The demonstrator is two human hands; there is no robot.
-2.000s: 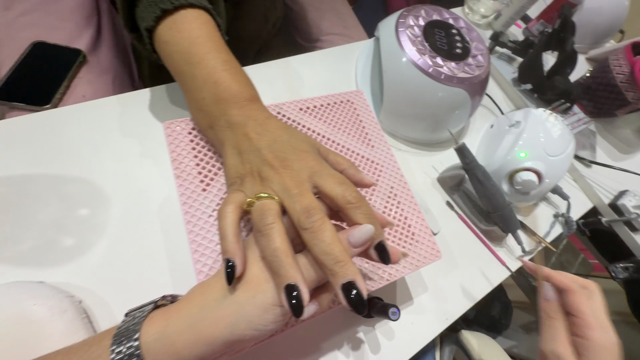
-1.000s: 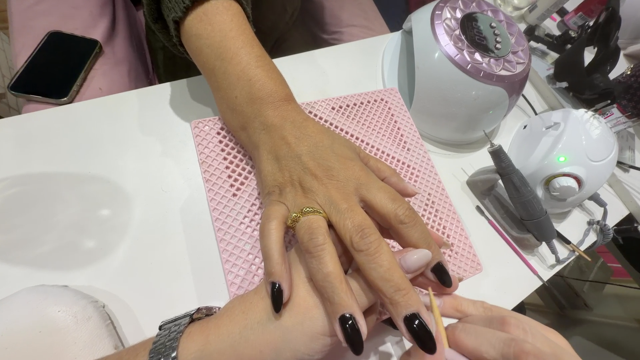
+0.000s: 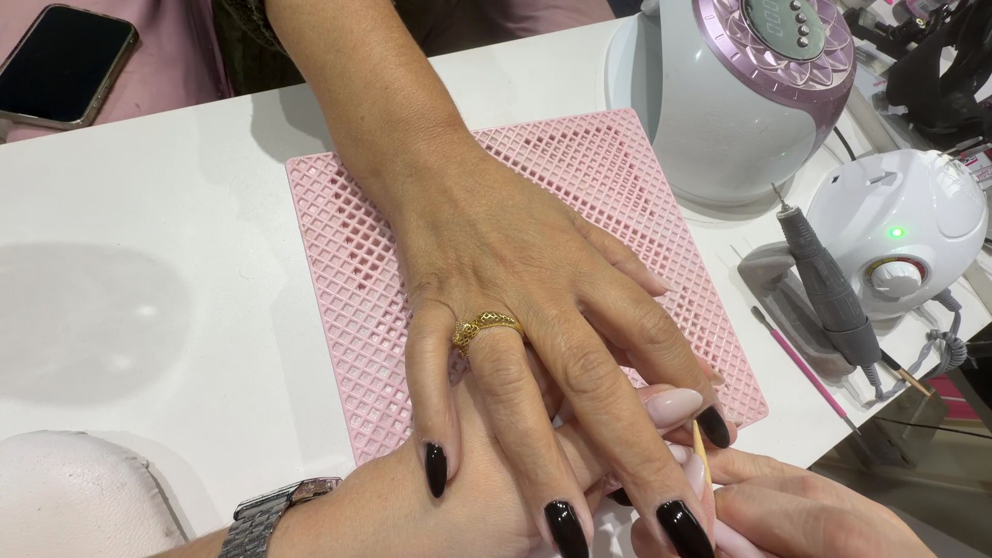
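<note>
My left hand (image 3: 473, 473), with a metal watch on its wrist, lies palm up beneath another person's hand (image 3: 504, 240) and holds its fingers; my thumb rests beside the index finger's tip. That hand wears a gold ring (image 3: 496, 322) and has glossy black nails. A thin pointed wooden stick (image 3: 701, 453) is pinched in my right hand (image 3: 798, 504), its tip at the edge of the index finger's black nail (image 3: 713, 426). Under the hands lies a pink lattice mat (image 3: 356, 310).
A white nail lamp (image 3: 721, 116) stands behind the mat. At right are a white drill machine (image 3: 899, 232), its grey handpiece (image 3: 829, 287) on a holder, and a pink-handled tool (image 3: 806, 372). A padded rest (image 3: 77, 496) and a phone (image 3: 66, 66) are at left.
My right hand has come in from the right edge, bringing the wooden stick to the index finger's nail. My left hand still holds the other person's fingers. The view has moved closer.
</note>
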